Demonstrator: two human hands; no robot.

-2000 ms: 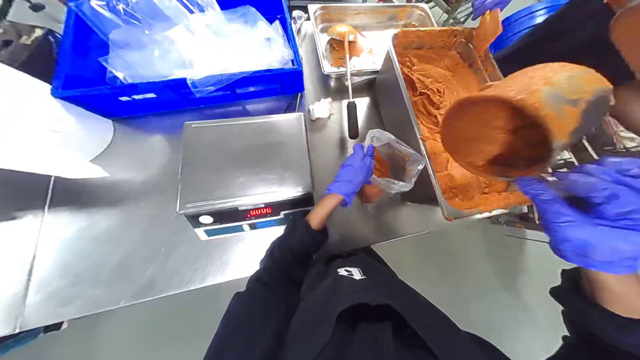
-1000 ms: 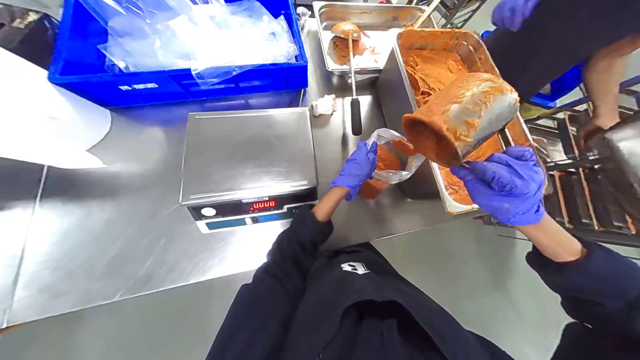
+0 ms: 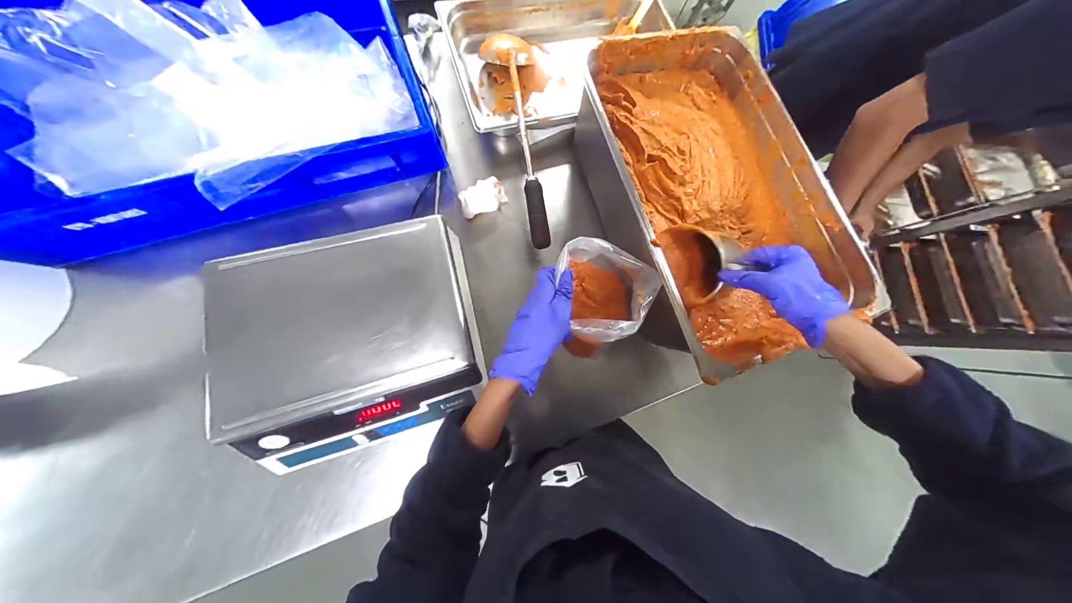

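Observation:
My left hand (image 3: 536, 327), in a blue glove, grips the rim of a clear plastic bag (image 3: 641, 289) partly filled with orange-brown paste (image 3: 598, 291). To its right, my gloved right hand (image 3: 783, 289) holds a metal scoop (image 3: 722, 260) by its handle. The scoop's mouth rests in the thick orange paste (image 3: 682, 151) inside a deep steel pan (image 3: 621, 180). The bag is beside the pan's left wall. Left of my left hand sits a digital scale (image 3: 339, 322) with a bare steel platform and a lit red display.
A ladle (image 3: 536, 201) leans out of a shallow steel tray (image 3: 569, 88) at the back. A crumpled white wad (image 3: 482, 197) lies near its handle. A blue crate (image 3: 335, 167) of plastic bags (image 3: 251, 92) stands back left. Another person's arms (image 3: 879, 142) are at the right, above a dark rack (image 3: 988, 276).
My right hand has brought the scoop from above the bag and the pan's edge down into the paste. My left hand still holds the bag. The other person's arms have shifted.

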